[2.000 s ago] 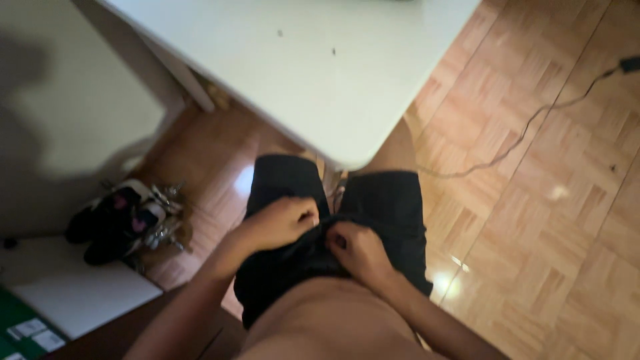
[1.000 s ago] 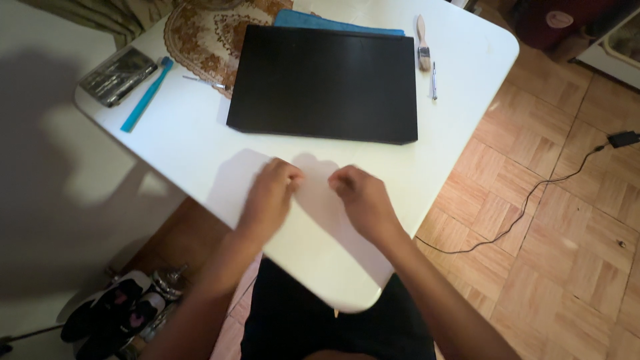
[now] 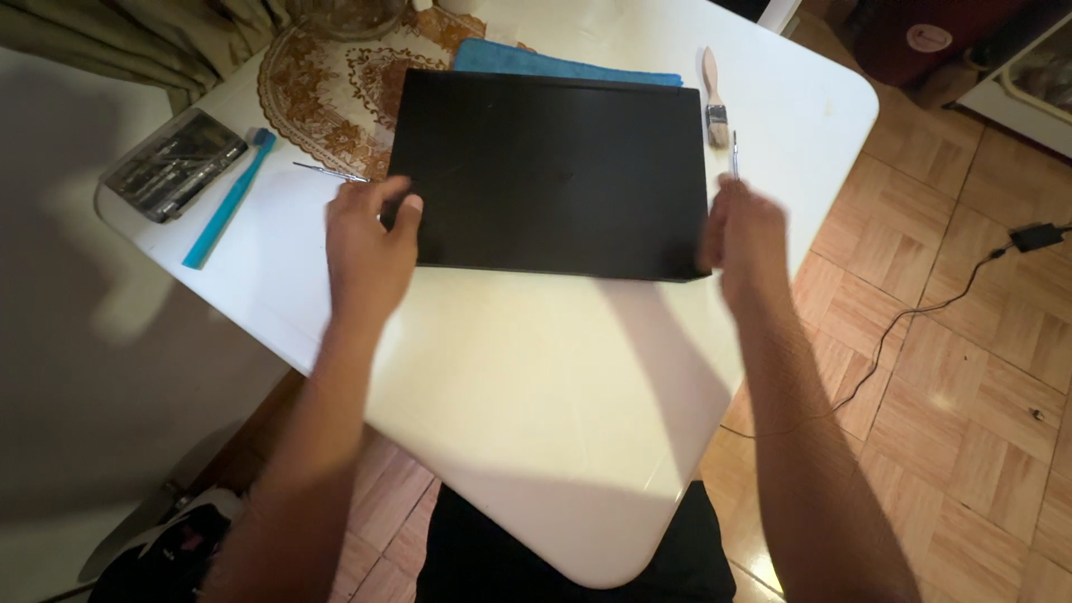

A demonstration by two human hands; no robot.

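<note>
A closed black laptop (image 3: 553, 176) lies flat on the white table (image 3: 536, 360), partly over a blue cloth (image 3: 561, 65). At its left edge is my left hand (image 3: 373, 243), thumb and fingers apart. My right hand (image 3: 745, 234) is at the laptop's right edge, blurred, its fingers partly hidden; whether it grips the edge is unclear. A slim metal screwdriver (image 3: 331, 172) lies just beyond my left hand, and another slim metal tool (image 3: 735, 151) just beyond my right. Near the latter lies a flat brush with a wooden handle (image 3: 712, 96).
On the table's left are a clear-lidded case of bits (image 3: 174, 163) and a blue toothbrush (image 3: 230, 201). A brown patterned doily (image 3: 327, 92) lies behind, under a glass dish (image 3: 347, 12). A black cable (image 3: 888, 335) runs across the floor at right.
The view has risen from my lap to the tabletop. Both hands have left my lap, passed over the table's near part, and moved apart to the laptop's two sides.
</note>
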